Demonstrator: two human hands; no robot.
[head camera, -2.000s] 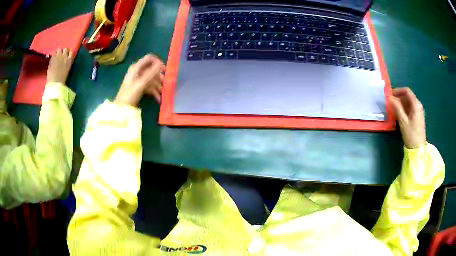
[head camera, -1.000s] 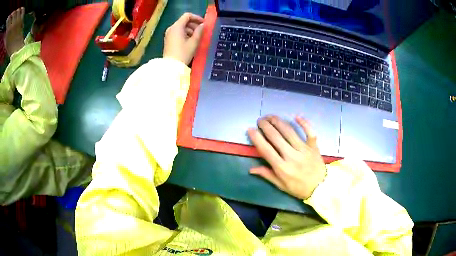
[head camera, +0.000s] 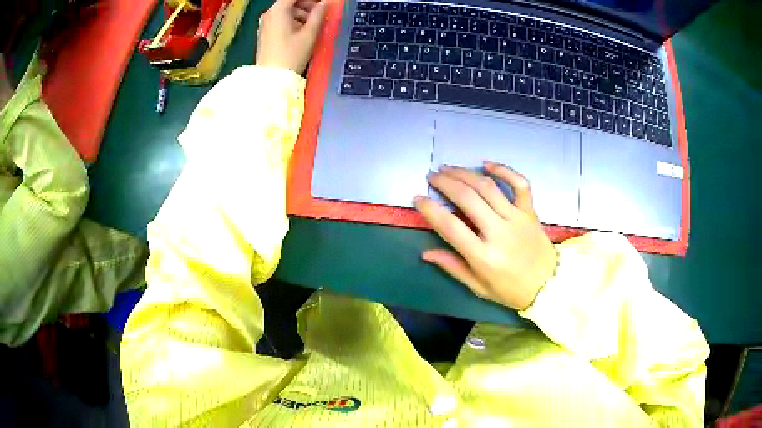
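An open grey laptop (head camera: 368, 155) with black keys lies on an orange-red foam tray (head camera: 359, 211) on the green bench. Its display is mostly cut off by the top edge. My right hand (head camera: 493, 234) rests on the lower part of the touchpad (head camera: 510, 155), fingers apart and holding nothing, with the wrist over the tray's front border. My left hand (head camera: 289, 35) is at the tray's left edge near the top of the picture, fingers loosely curled and partly cut off; whether it grips the tray is unclear. A small white label (head camera: 669, 170) is on the right palm rest.
A red and yellow tape dispenser (head camera: 188, 42) stands on the bench at upper left, with a small pen-like stick (head camera: 162, 95) below it. Another orange-red sheet (head camera: 92, 75) lies further left, beside a neighbour's yellow sleeve (head camera: 42, 167). The bench edge runs below the laptop.
Two seconds ago both hands were at the tray's sides. My right hand has moved onto the touchpad, and my left hand is further up the left edge. The view has shifted.
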